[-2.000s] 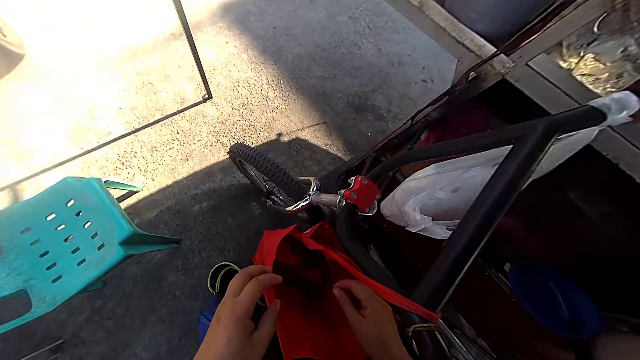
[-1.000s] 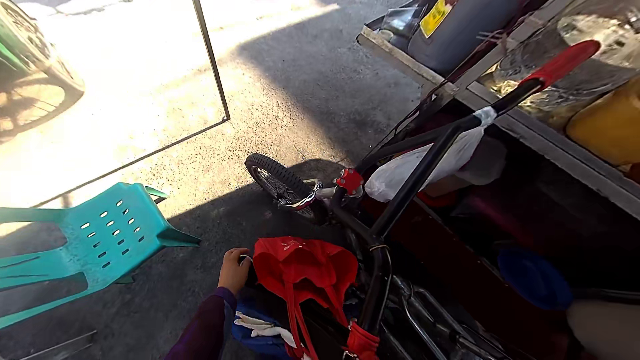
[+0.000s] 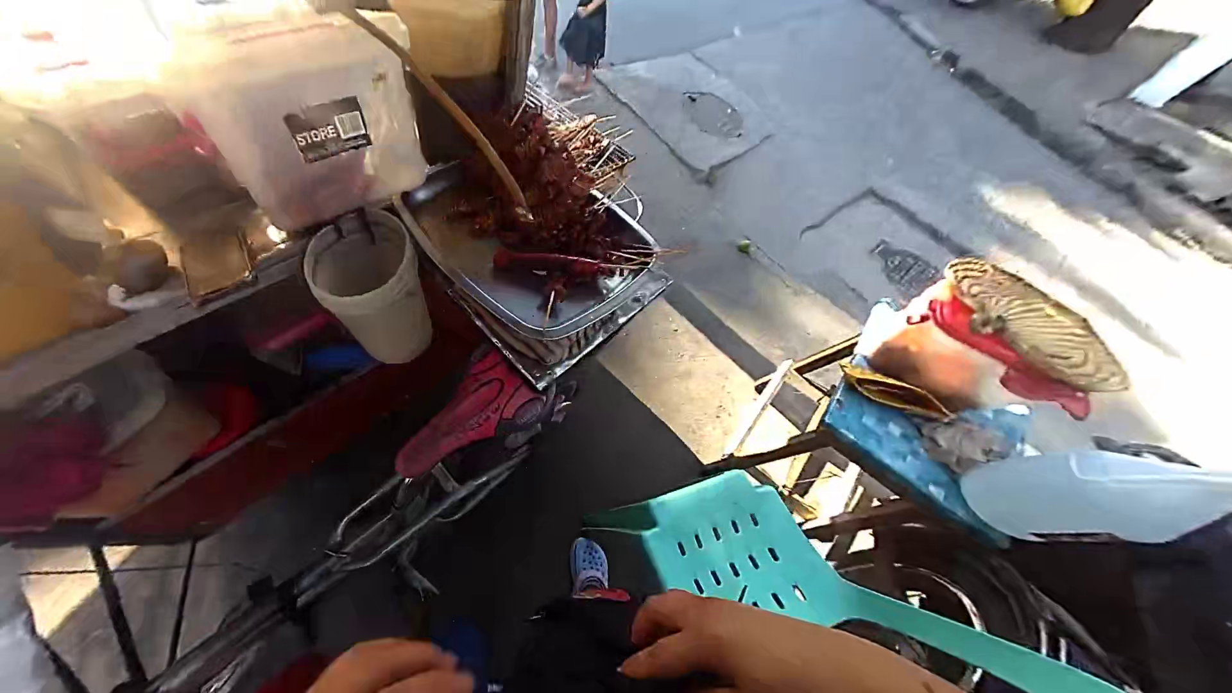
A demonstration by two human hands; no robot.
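My right hand (image 3: 712,640) reaches in from the lower right, fingers curled beside dark cloth (image 3: 577,640); whether it grips the cloth I cannot tell. At the bottom edge my left hand (image 3: 395,669) is partly cut off, and what its fingers do is hidden. A bit of red material (image 3: 294,674) shows just left of it. Beyond the right hand stands a teal plastic chair (image 3: 736,544). A foot in a light clog (image 3: 588,566) rests on the ground above the dark cloth. The bicycle's red saddle (image 3: 472,414) is up and to the left of both hands.
A metal tray (image 3: 539,298) with skewered meat (image 3: 539,192) juts from a stall at upper left, beside a whitish bucket (image 3: 371,289) and a plastic storage box (image 3: 298,115). On the right, a blue-covered table (image 3: 895,452) holds a woven fan (image 3: 1039,322). Another person (image 3: 583,43) stands far off.
The view has swung widely, from the bicycle's front wheel to its saddle and the food stall. The open red bag, between both hands two seconds ago, is now mostly out of view.
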